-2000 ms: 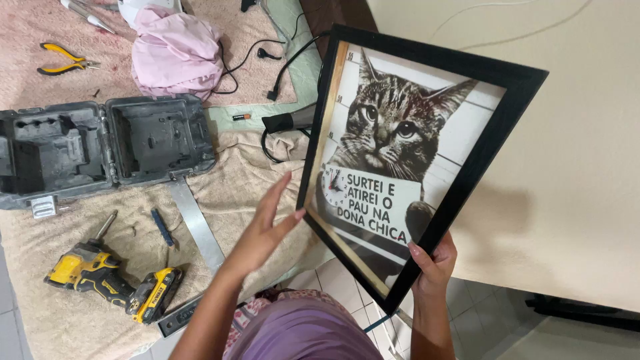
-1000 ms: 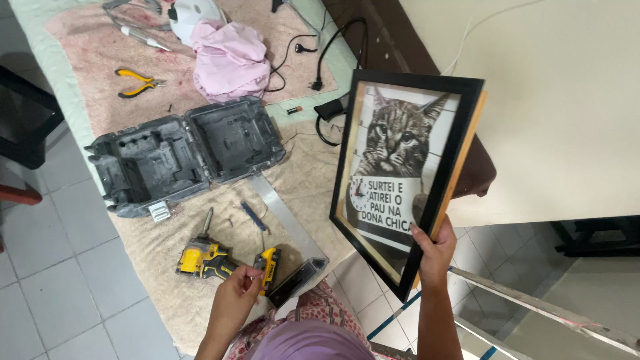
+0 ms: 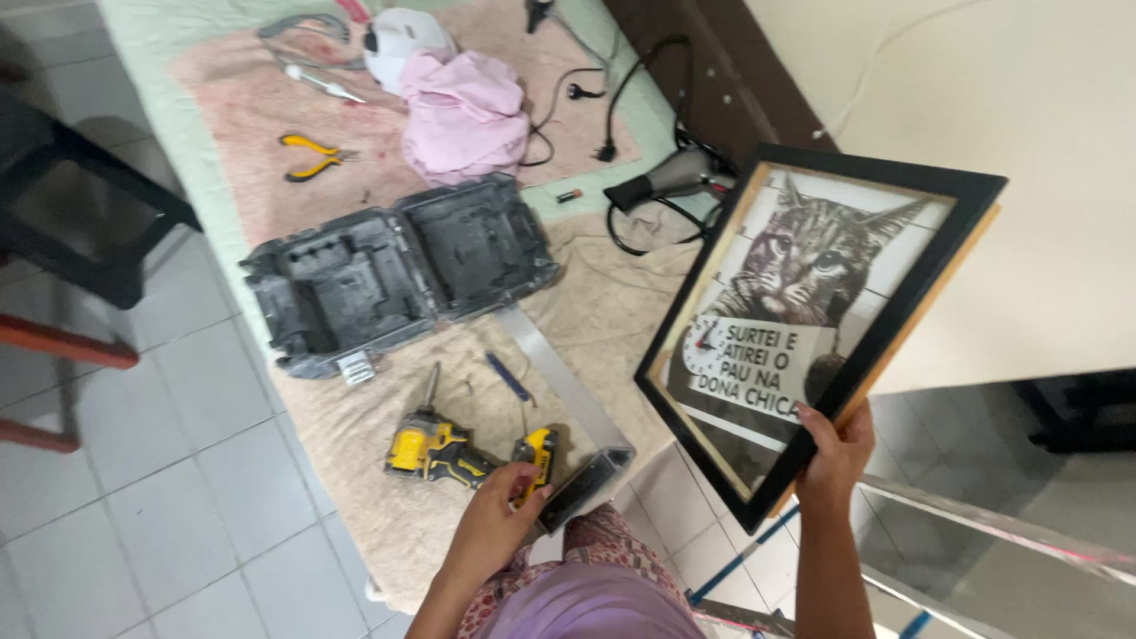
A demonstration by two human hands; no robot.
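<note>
My right hand [image 3: 834, 448] grips the lower right edge of a black picture frame [image 3: 896, 328], which is tilted and shows a cat print with a small clock dial behind glass. My left hand [image 3: 510, 506] is beside the yellow battery [image 3: 538, 457] of a cordless drill or driver [image 3: 435, 451]; its fingers are bent, and whether they touch the battery cannot be told. A metal square or ruler [image 3: 564, 377] lies on the towel, its dark end piece [image 3: 586, 488] close to my left hand. A blue pen-like tool [image 3: 508, 377] lies beside the blade.
An open dark tool case [image 3: 355, 275], yellow-handled pliers [image 3: 311, 160], a pink cloth [image 3: 466, 115], a hair dryer [image 3: 674, 177] and a small battery [image 3: 569, 196] lie on the covered table. A black stool [image 3: 80, 186] stands at left. A ladder-like metal frame [image 3: 1003, 524] is at lower right.
My left hand has left the picture frame's edge and moved down to the drill's battery. My right hand still holds the frame, now farther right. The view has shifted.
</note>
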